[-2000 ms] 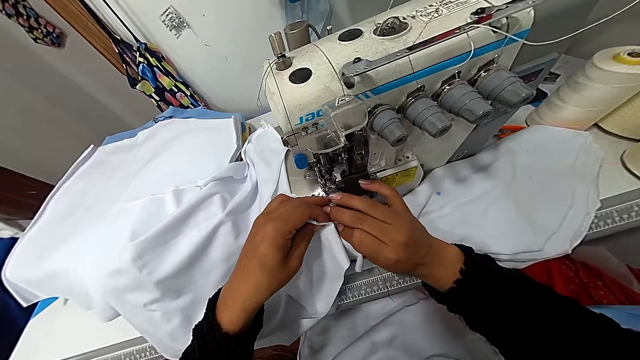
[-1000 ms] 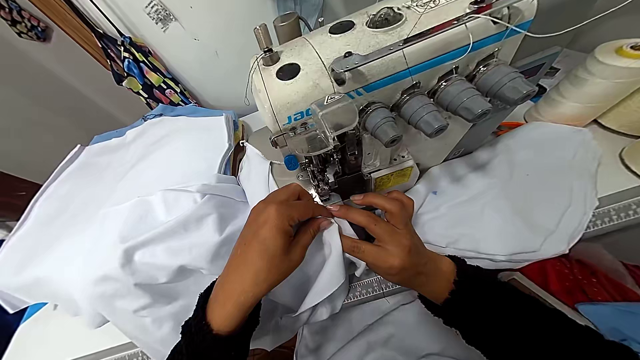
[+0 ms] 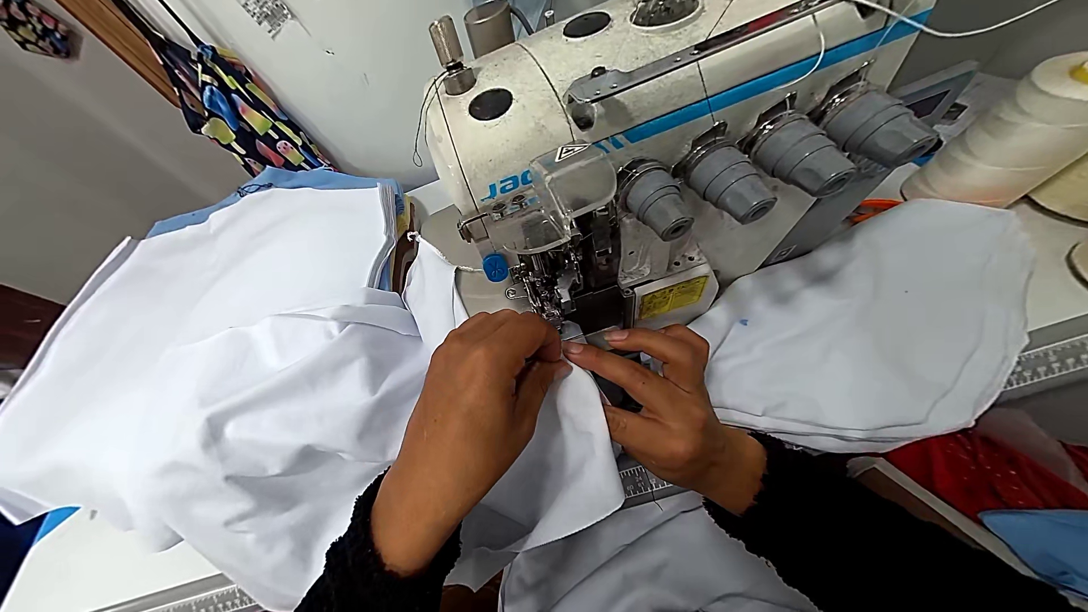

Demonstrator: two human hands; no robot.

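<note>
An overlock sewing machine stands at top centre, its clear plastic guard above the needle area. Just in front of the presser foot, my left hand pinches the edge of a white fabric piece between thumb and fingers. My right hand lies close beside it, its index fingertip on the same edge near the left fingertips, its other fingers spread over the machine's front plate. The piece hangs down from my fingers over the table edge. The exact spot where the fabric meets the foot is hidden by my fingers.
Stacked white fabric spreads over the left side, with light blue cloth under it. More white cut pieces lie on the right, near large thread cones. A measuring tape runs along the table edge. Red fabric lies at lower right.
Both hands remain by the presser foot. The white fabric under them has shifted, and its free flap now hangs more openly between my hands.
</note>
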